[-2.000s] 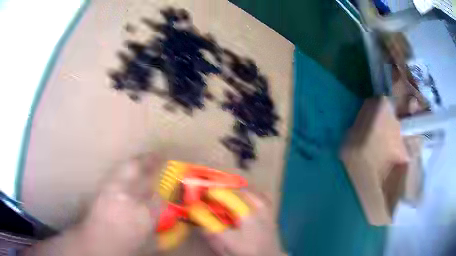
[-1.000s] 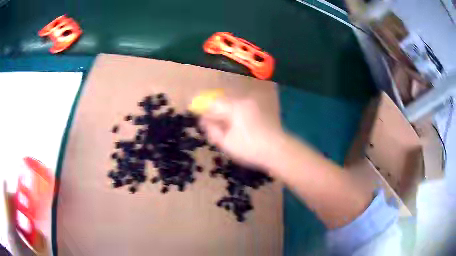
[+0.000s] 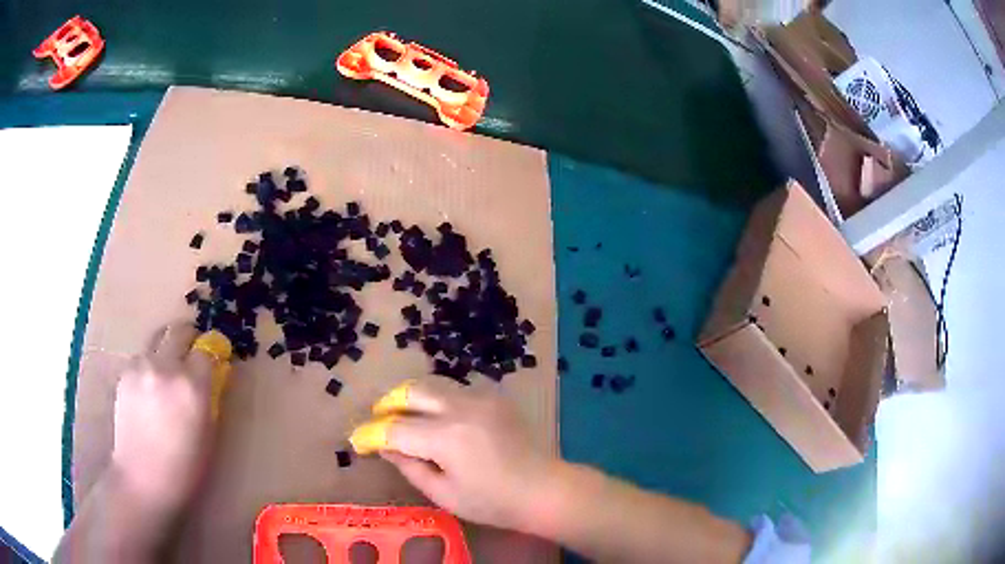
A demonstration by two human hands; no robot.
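Black square pads (image 3: 303, 270) lie in a loose heap on the cardboard sheet (image 3: 276, 441). An orange-red plastic housing (image 3: 364, 518) lies at the bottom edge of the view, partly cut off. My left hand (image 3: 165, 402), with a yellow finger cot, is at the heap's lower left edge, fingertips by the pads. My right hand (image 3: 457, 446), palm down, is over the cardboard above the housing. Its two yellow-cotted fingertips are close together, just right of one loose pad (image 3: 343, 457). Whether either hand pinches a pad cannot be seen.
Two housings lie beyond the cardboard, one at far left (image 3: 72, 52) and one at top centre (image 3: 413, 75). Stray pads (image 3: 592, 317) are on the green surface. A tilted open carton (image 3: 799, 331) with a few pads stands right. A white sheet (image 3: 55, 308) is left.
My right hand has moved from above the heap to below it. My left hand has come into view at the heap's left edge. A housing now lies at the bottom of the cardboard.
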